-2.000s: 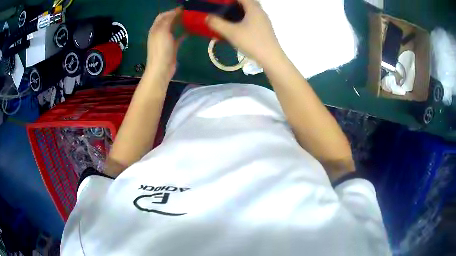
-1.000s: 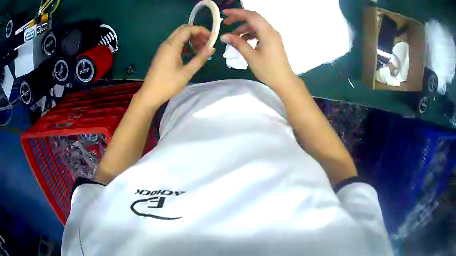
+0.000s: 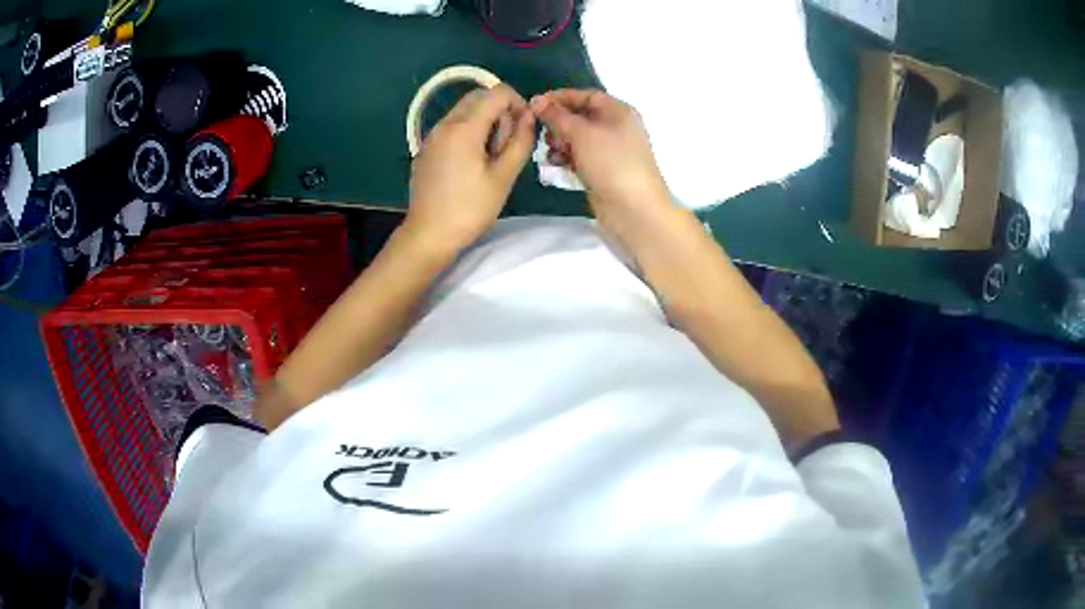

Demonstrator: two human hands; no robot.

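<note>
My left hand (image 3: 474,161) and my right hand (image 3: 604,145) meet at the fingertips above the bench, thumbs and forefingers pinched close together. Anything small between the fingertips is too small to tell. The cream masking tape roll (image 3: 422,105) lies on the bench, partly hidden behind my left hand. A crumpled white wipe (image 3: 559,177) lies below my right fingers, partly covered. A dark speaker with a red rim (image 3: 525,17) is at the top edge, cut off. The white foam sheets (image 3: 712,101) lie right of my hands.
Red and black speakers (image 3: 224,162) stand at the left by cables. An open cardboard box (image 3: 870,155) with a dark object and white roll is at the right. A red crate (image 3: 167,316) with clear film is below left; a blue crate (image 3: 952,393) is below right.
The red speaker has left my hands. The tape roll was lifted in my left hand a second ago and now lies on the bench. My fingertips have come together.
</note>
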